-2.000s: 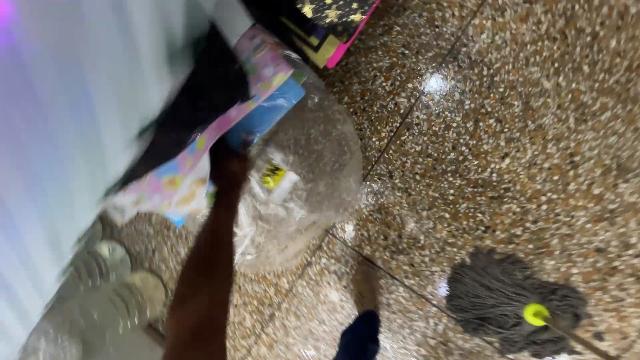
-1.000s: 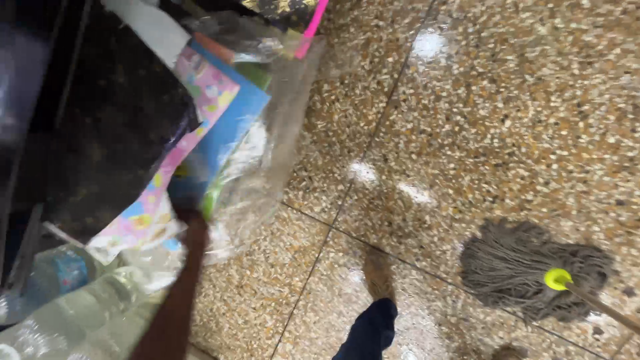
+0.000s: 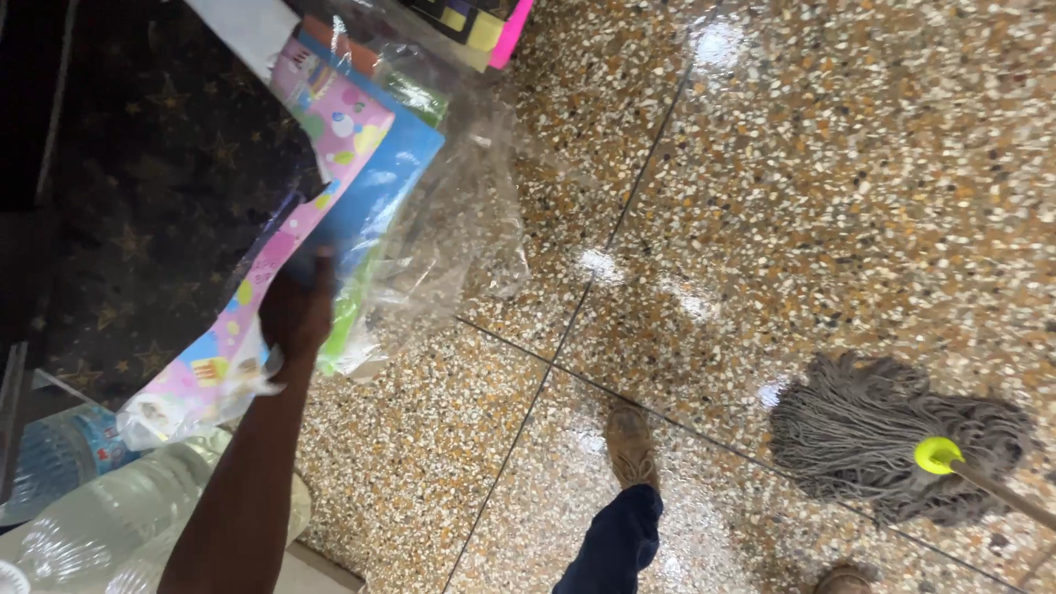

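My left hand [image 3: 299, 307] reaches in from the lower left and touches a glossy blue sheet or packet [image 3: 404, 148]. Its fingers are blurred and partly hidden, so their grip is unclear. Along the hand's left side runs a pink printed strip with coloured spots [image 3: 285, 239], in clear plastic. A green edge [image 3: 351, 318] shows just right of the wrist. Crumpled clear plastic film [image 3: 462, 214] spreads to the right of the blue sheet. Black material with gold stars [image 3: 157, 214] lies left of the strip. My right hand is out of view.
A grey string mop [image 3: 850, 437] with a yellow-green collar [image 3: 938, 455] rests on the speckled floor at the right. Large clear plastic bottles [image 3: 107, 511] stand at the lower left. A brown shoe [image 3: 631, 445] is at the lower middle. A pink-edged black item [image 3: 487, 25] is at the top.
The clear plastic, bulging outward two seconds ago, now looks flatter, and more of the blue sheet and green edge shows. My left hand stays near the blue sheet. The view has shifted.
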